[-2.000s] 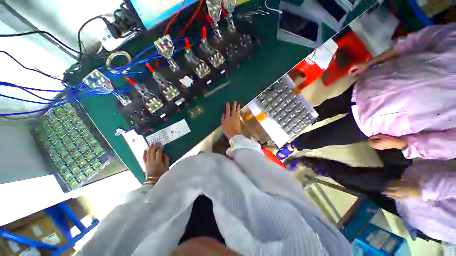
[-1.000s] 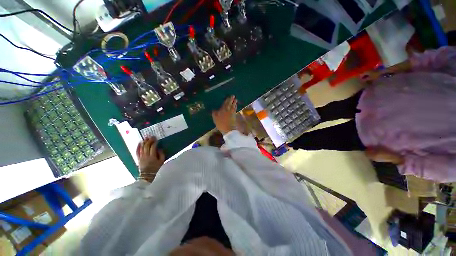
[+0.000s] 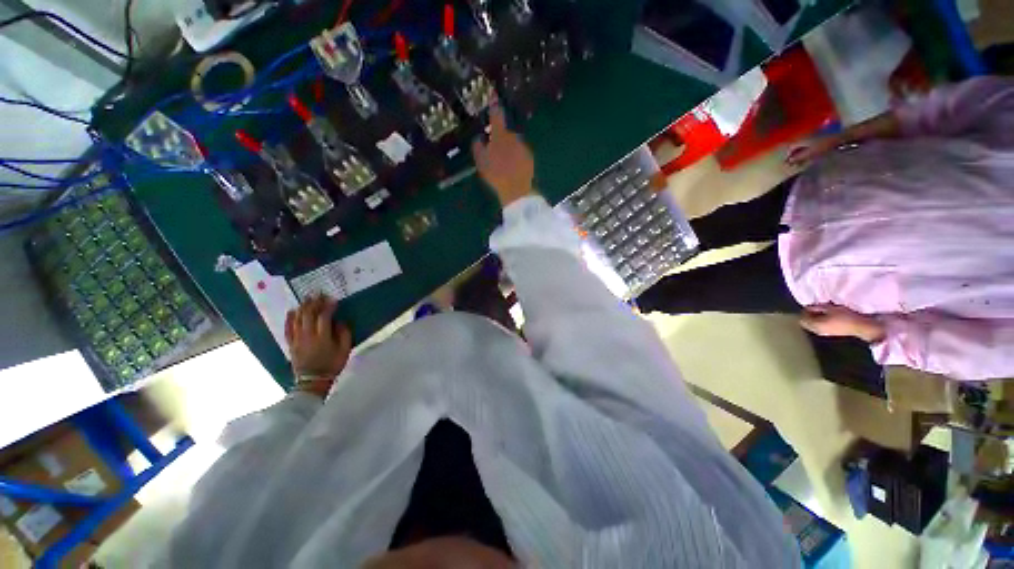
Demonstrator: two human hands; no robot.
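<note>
A long black row of test fixtures with several red-tipped toggle clamps and clear pressure plates runs across the green bench. My right hand reaches over the bench, a finger extended to the front of a fixture at the row's right part; I see nothing held in it. My left hand rests on the near edge of the record sheet, fingers slightly spread. A small circuit board lies on the green mat before the fixtures.
A blister tray of boards is at the far left. A second tray stands right of my sleeve, below the bench edge. Dark flat screens lie at the upper right. Blue cables run behind the fixtures. A person in pink stands at the right.
My right hand has moved from the bench's near edge up and forward to the fixtures. My left hand stays by the record sheet. The whole view has shifted slightly.
</note>
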